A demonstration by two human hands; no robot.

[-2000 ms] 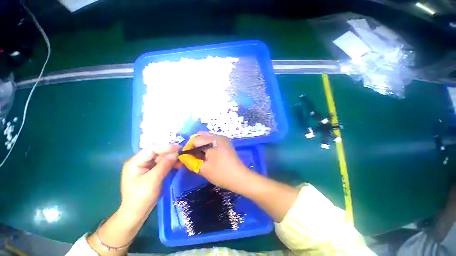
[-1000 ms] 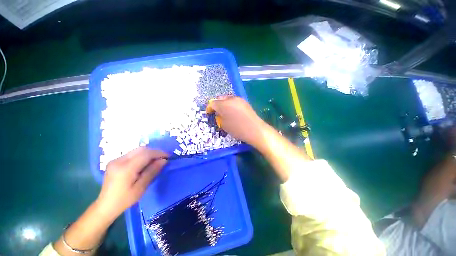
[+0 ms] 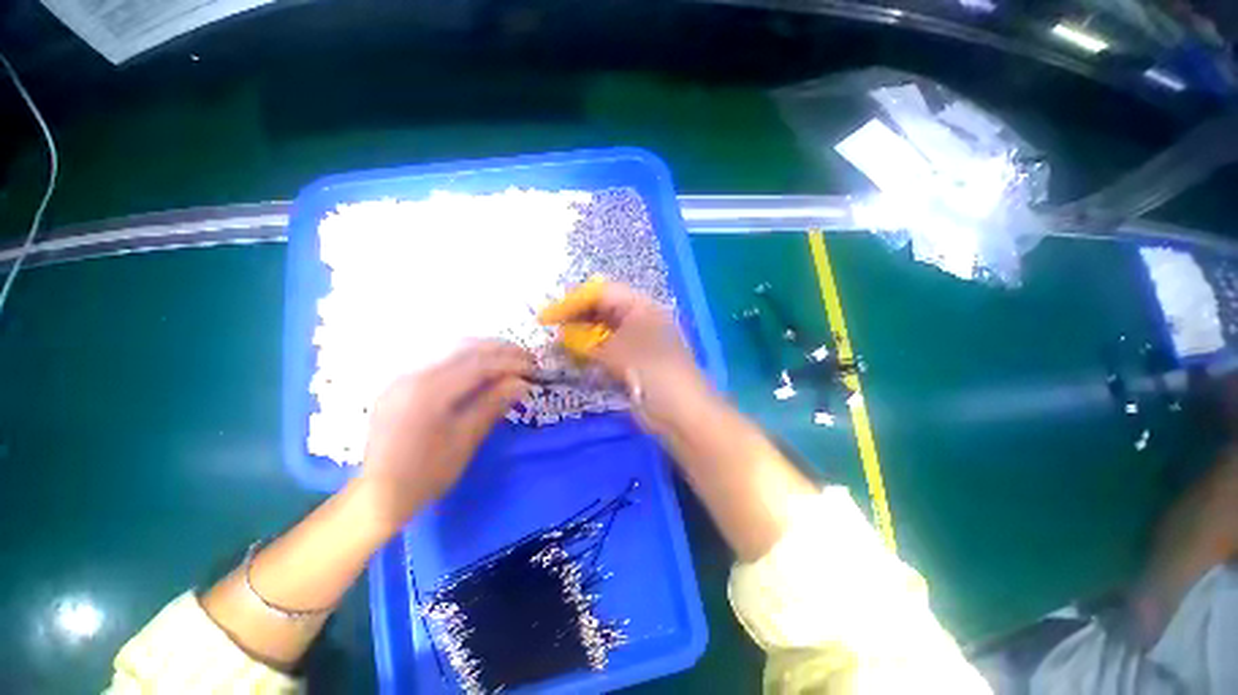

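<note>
My left hand [image 3: 455,414] is over the front edge of the upper blue tray [image 3: 299,292], its fingertips closed on a thin black wire [image 3: 543,382]. My right hand [image 3: 631,346], with orange-yellow coverings on its fingers, is just to the right over the same tray; its fingertips are blurred and I cannot tell what they hold. White connector housings [image 3: 435,285] are heaped in the tray, with a speckled grey heap [image 3: 622,245] at its right. The lower blue tray [image 3: 686,597] holds a pile of black wires [image 3: 516,618] with pale ends.
Wired connectors [image 3: 819,373] lie right of the trays by a yellow line [image 3: 845,367]. A clear plastic bag [image 3: 950,183] lies at the upper right. Another person's arm [image 3: 1202,489] and a white heap [image 3: 1181,302] show at the right edge. Paper [image 3: 149,21] is at the upper left.
My right hand has left the tray's grey and white parts and come nearer my left hand. My left hand has moved right and up, over the tray. The whole view has shifted slightly.
</note>
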